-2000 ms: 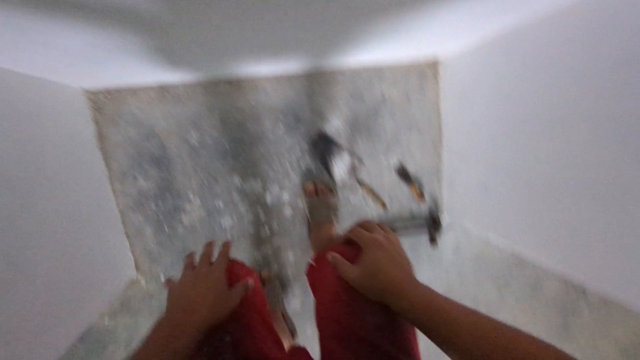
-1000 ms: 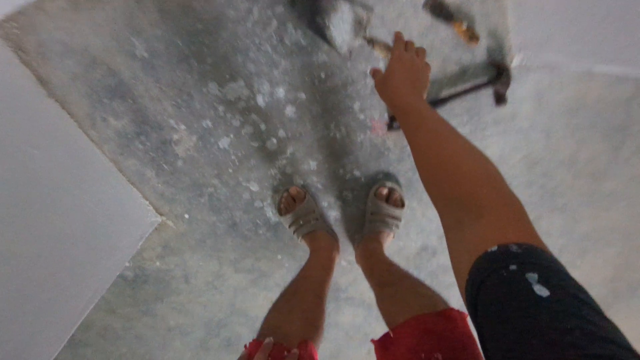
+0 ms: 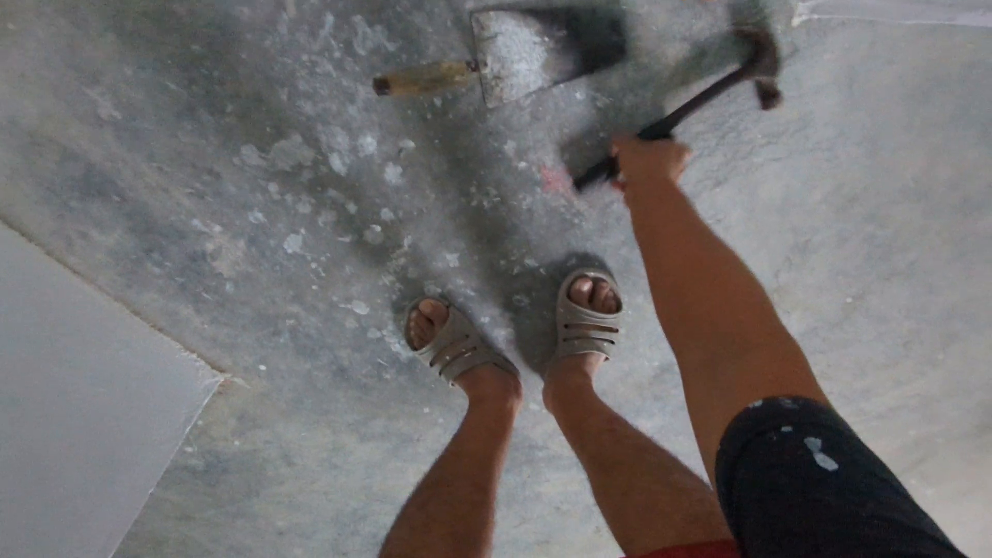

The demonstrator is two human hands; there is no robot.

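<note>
My right hand (image 3: 652,161) is closed around the dark handle of a claw hammer (image 3: 709,97), near the handle's lower end. The hammer's head points to the upper right and is blurred. Left of it, a trowel (image 3: 519,58) with a wooden handle lies on the concrete floor, its blade partly coated in whitish material and partly in shadow. My left hand is outside the view.
My feet in grey-brown slide sandals (image 3: 590,318) stand on the stained concrete floor (image 3: 310,434) below the tools. A white wall (image 3: 85,387) borders the floor at the left, and another wall edge (image 3: 891,11) shows at the top right.
Both hands rested on my knees at first; my right hand then reached toward the tools and now holds the hammer. My left hand has left the view. The view has tilted downward.
</note>
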